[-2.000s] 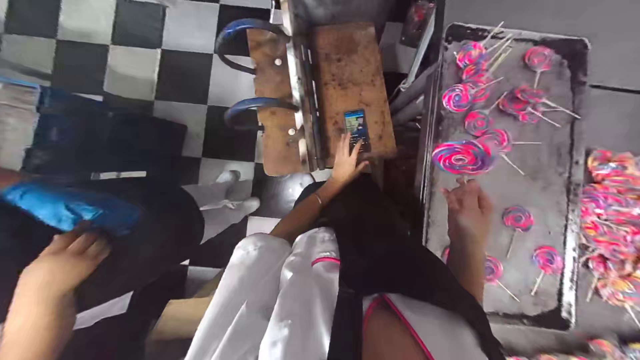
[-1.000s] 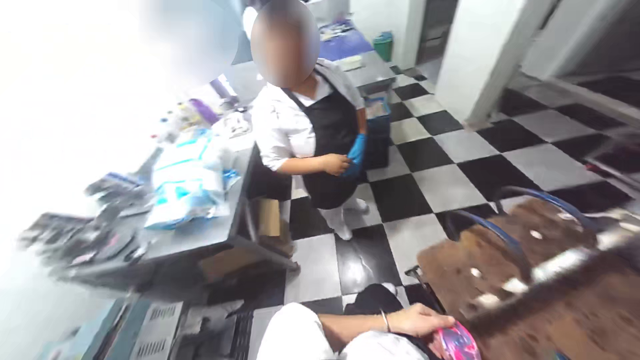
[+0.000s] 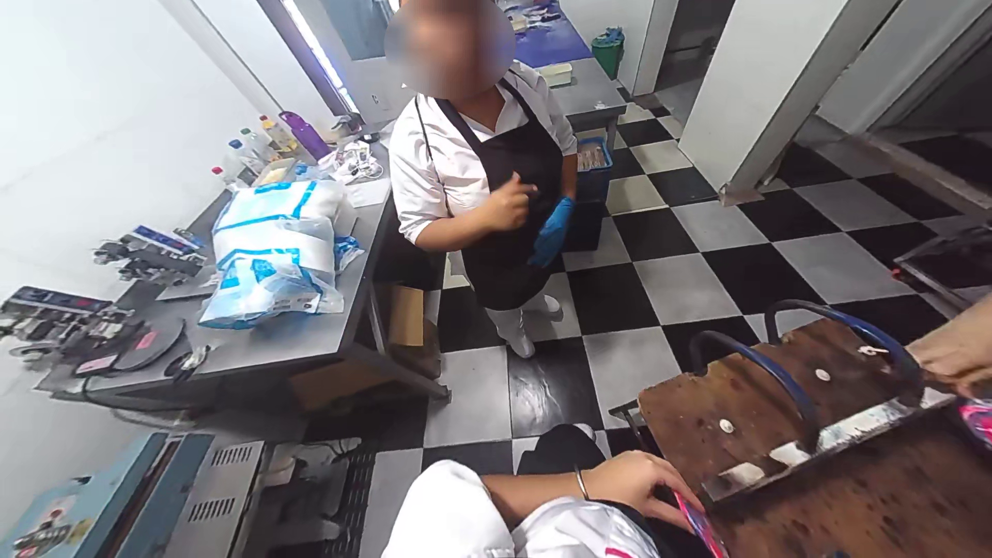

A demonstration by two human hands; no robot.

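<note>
My left hand [image 3: 632, 484], with a bracelet at the wrist, is at the lower centre beside a stained wooden board. Its fingers close on a pink-and-blue swirl lollipop [image 3: 697, 523], seen partly edge-on and cut by the lower frame. At the right edge is what appears to be my right hand [image 3: 953, 353], largely cut off, its fingertips at another pink swirl lollipop [image 3: 978, 422]. The stained wooden board [image 3: 697, 403] with blue curved handles [image 3: 775, 372] lies between the two hands. No phone is visible in this view.
A co-worker [image 3: 488, 170] in a black apron stands ahead, one hand in a blue glove. On the left, a metal table [image 3: 256, 349] holds plastic-wrapped packages [image 3: 275, 240], bottles and machine parts. Light-blue equipment [image 3: 101, 496] is at the lower left. A white pillar [image 3: 775, 85] rises behind.
The view has swung from the lollipop tray to the room. My left hand, earlier at a phone on the wooden board, now holds a lollipop. The co-worker's bare hand has risen to the chest.
</note>
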